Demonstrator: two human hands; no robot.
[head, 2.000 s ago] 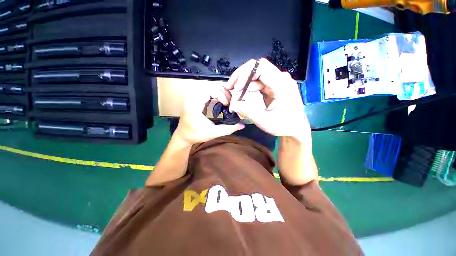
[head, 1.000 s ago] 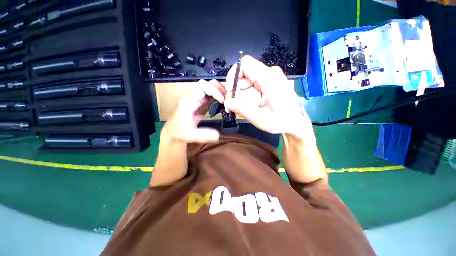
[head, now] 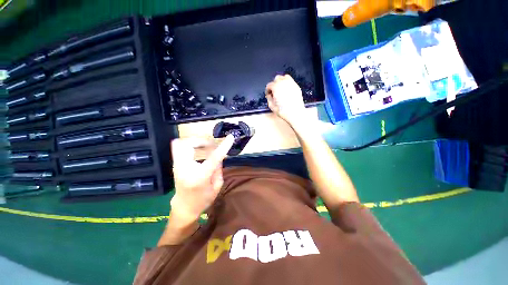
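Observation:
A black end piece [head: 240, 142] with a rounded, forked shape is over the tan board [head: 273, 133]. My left hand [head: 195, 173] is at its lower left, fingers apart, with one fingertip overlapping the end piece and not closed around it. My right hand [head: 285, 99] is over the near right part of the black parts bin [head: 239, 55], fingers bunched beside the small dark hardware [head: 301, 80]. Whether my right fingers hold anything is hidden. Small glossy black fittings [head: 175, 89] lie along the bin's left side.
A slotted tray [head: 100, 92] with black tubular units is on the left. A blue box [head: 336, 97] with a clear plastic bag [head: 415, 61] is right of the bin. An orange screwdriver [head: 365, 12] is at the top right. A black cord [head: 401, 127] and small blue bin [head: 452, 162] are at right.
My right hand has moved up into the bin, and the thin dark rod it held no longer shows. My left hand has moved down and left, uncovering the end piece. The view has tilted.

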